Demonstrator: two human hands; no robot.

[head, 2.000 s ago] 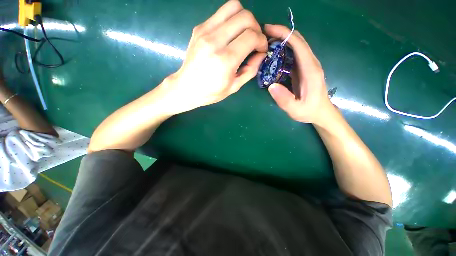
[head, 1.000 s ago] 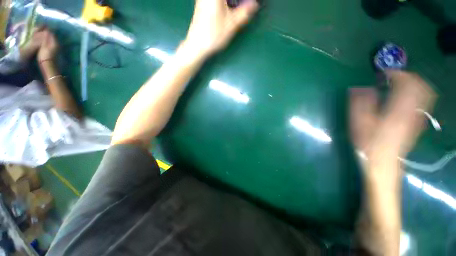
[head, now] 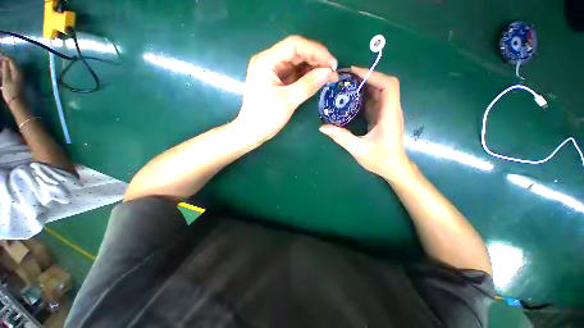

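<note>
A round blue circuit board (head: 340, 100) with white markings and a pale central ring is held above the green bench. My right hand (head: 379, 122) grips it by its right and lower rim. My left hand (head: 288, 83) has thumb and forefinger pinched together at the board's upper left edge; what lies between the fingertips is too small to tell. A thin white lead (head: 369, 75) rises from the board to a white disc (head: 377, 43) standing off above my right hand. A dark rim shows behind the board, mostly hidden by fingers.
Another round blue board (head: 517, 42) lies at the upper right above a loose white cable (head: 485, 125). A yellow tool (head: 58, 19) with black cord and a pale tube (head: 59, 99) lie at the upper left. Another person's arm (head: 29, 125) is at the left edge.
One second ago my hands were far apart, the right blurred near the board at right. Now both are together at a board with a white disc on its lead, and the view has shifted.
</note>
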